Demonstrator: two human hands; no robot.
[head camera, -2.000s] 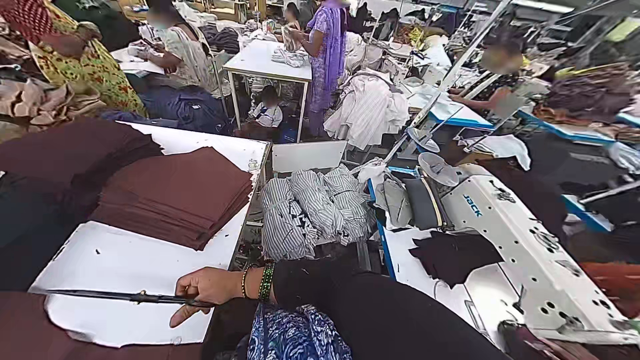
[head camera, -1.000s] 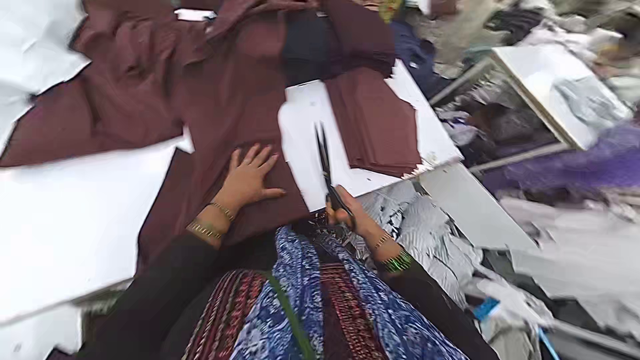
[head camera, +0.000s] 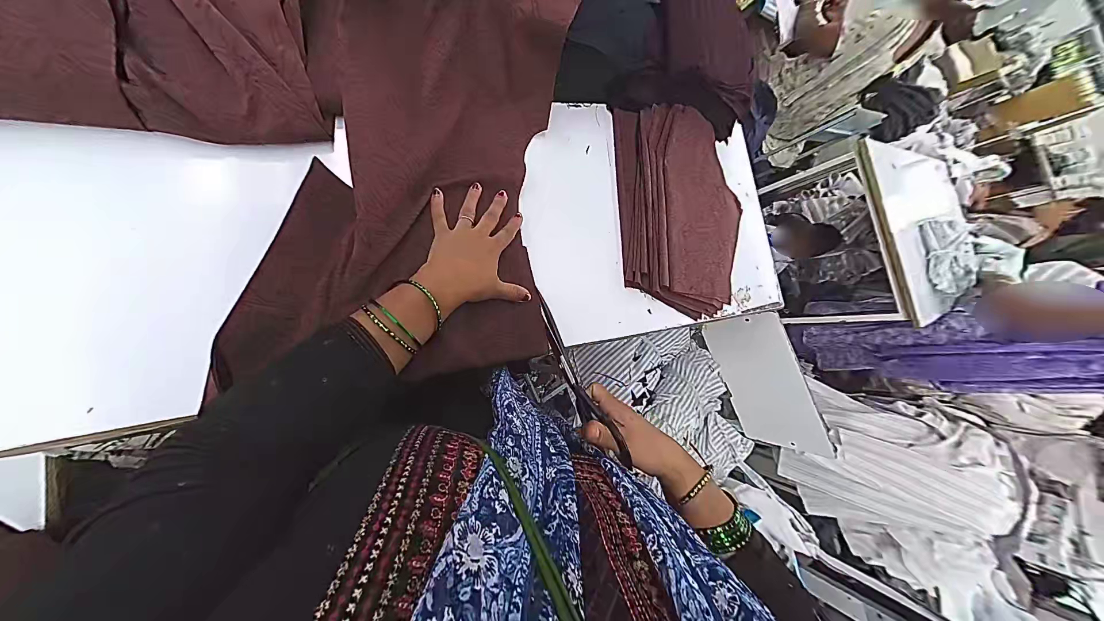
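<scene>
My left hand (head camera: 473, 257) lies flat, fingers spread, on a maroon fabric sheet (head camera: 431, 112) that covers part of a white table (head camera: 129, 285). My right hand (head camera: 634, 435) holds fabric scissors (head camera: 569, 366) by the handles, off the table's front edge. The blades point up and left, their tips at the fabric's right edge near my left thumb. Whether the blades are apart is unclear. A stack of cut maroon pieces (head camera: 677, 211) lies on the table to the right of the sheet.
Bundles of striped fabric (head camera: 681, 388) sit below the table's edge, beside a grey board (head camera: 768, 379). Farther right are another white table (head camera: 923, 224), heaps of pale cloth (head camera: 906, 466) and a person in purple clothing (head camera: 931, 354). Dark cloth (head camera: 595, 52) lies at the back.
My left hand, out of view two seconds ago, rests on the fabric in both later frames. The scissors have moved from above the table to the fabric's right edge. The view has swung strongly.
</scene>
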